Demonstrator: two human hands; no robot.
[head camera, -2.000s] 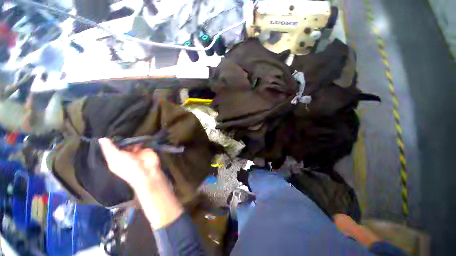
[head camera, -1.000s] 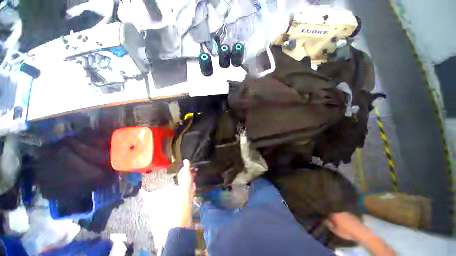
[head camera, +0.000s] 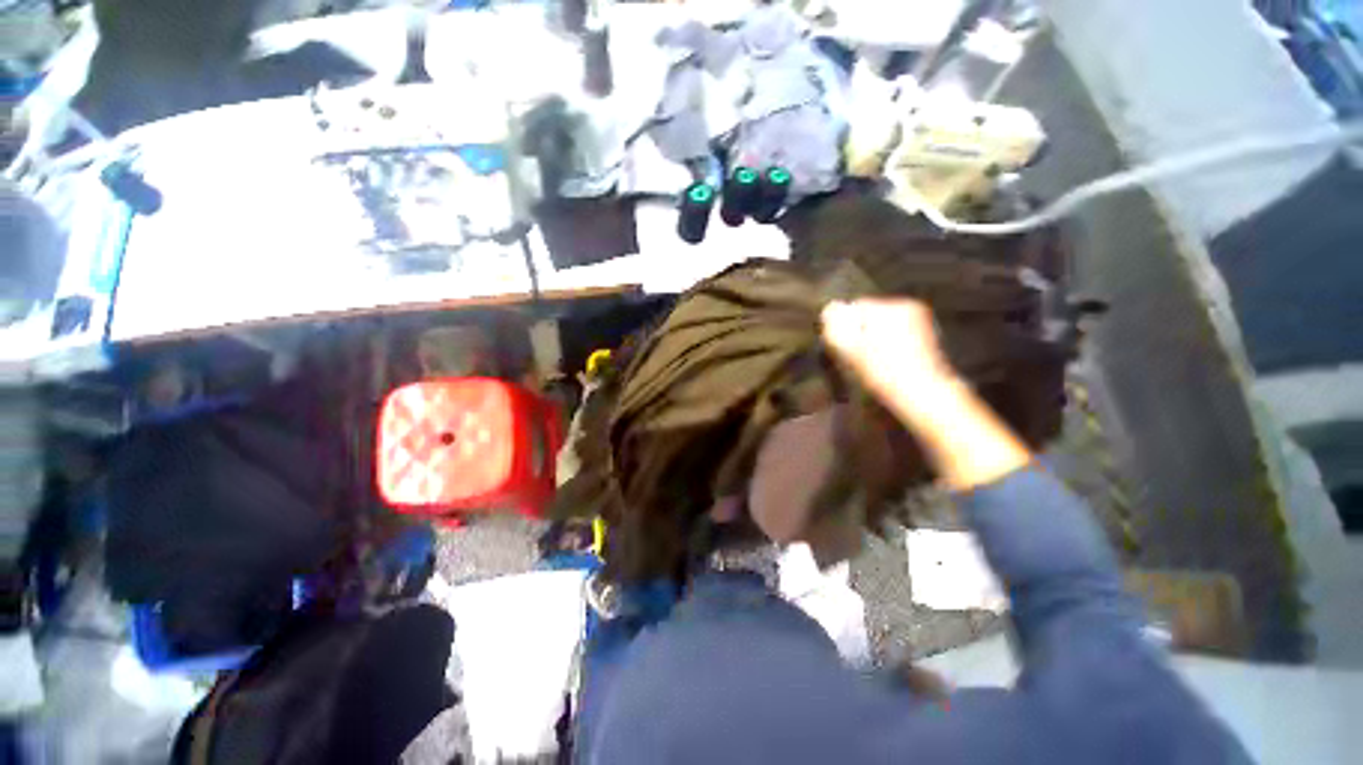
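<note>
A brown gathered bundle of cut pieces (head camera: 703, 389) hangs in front of my body at the centre. My right hand (head camera: 882, 341) reaches in from the lower right and is shut on the top of this bundle, with cloth bunched under the fingers. More dark brown cloth (head camera: 1002, 321) lies behind and to the right of the hand, on the table end. My left hand cannot be made out. A small blurred patch of skin shows low at the sleeve, and I cannot tell what part it is.
A red plastic stool (head camera: 449, 446) stands left of the bundle. Dark cloth (head camera: 224, 501) fills a blue crate (head camera: 187, 635). A white machine table (head camera: 329, 284) runs behind, with black thread cones (head camera: 743, 194) and a cream machine (head camera: 972, 150). A carton (head camera: 1188, 605) is at the right.
My right hand has risen from the lower right onto the bundle. My left hand has gone from sight. The brown bundle now stands up before me, and the view has shifted left.
</note>
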